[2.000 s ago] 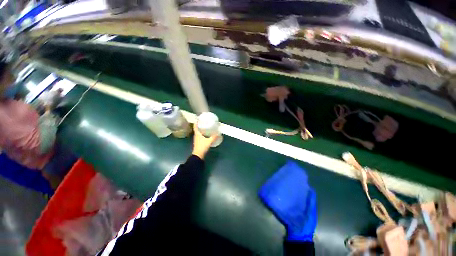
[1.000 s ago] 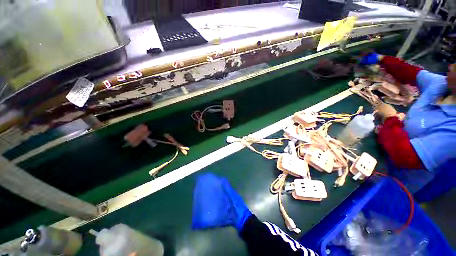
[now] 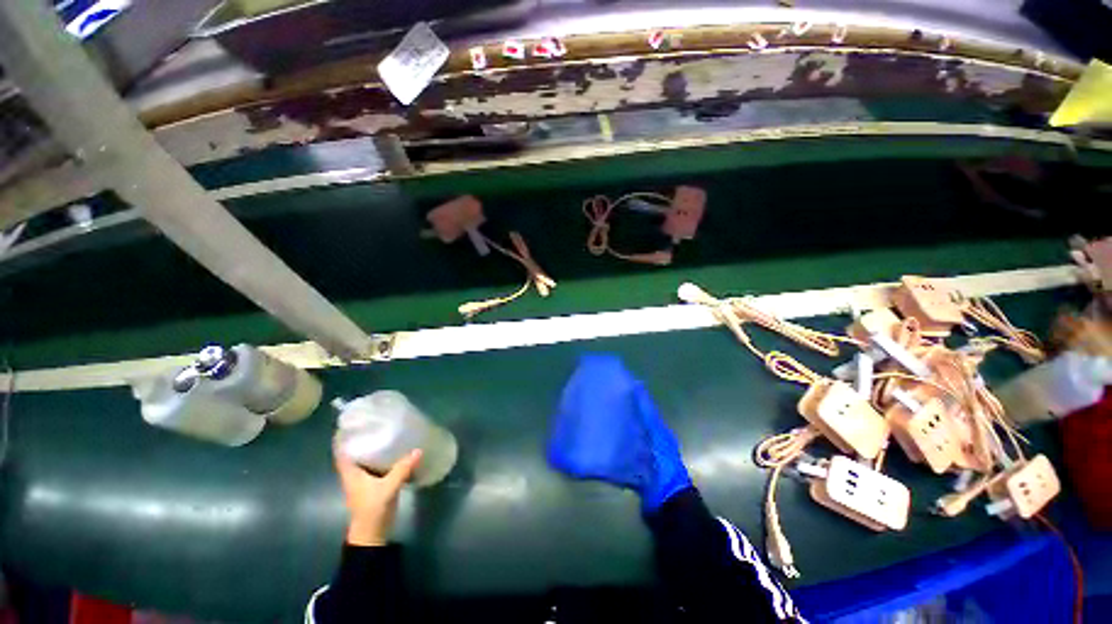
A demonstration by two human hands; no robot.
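Observation:
My bare left hand (image 3: pixel 376 488) is closed around a translucent white squeeze bottle (image 3: pixel 396 436), which leans over the green bench (image 3: pixel 512 512). My right hand (image 3: pixel 662 469) wears a blue glove and holds a blue cloth (image 3: pixel 598 421) to the right of the bottle. The cloth hides most of its fingers. Several beige-pink power strips (image 3: pixel 863 491) with tangled cords lie in a pile on the bench to the right of my right hand.
A white bottle (image 3: pixel 201 408) and a greyish one with a metallic cap (image 3: pixel 274 382) stand at the left. Beyond the white edge strip (image 3: pixel 549 326), two power strips lie on the conveyor (image 3: pixel 366 274). A slanting post (image 3: pixel 183 207) rises left. A blue bin (image 3: pixel 963 585) is lower right.
The view has swung right, then partly back left. My left hand, out of view a second ago, now shows gripping the squeeze bottle, which is tilted. The blue cloth remains in my right hand.

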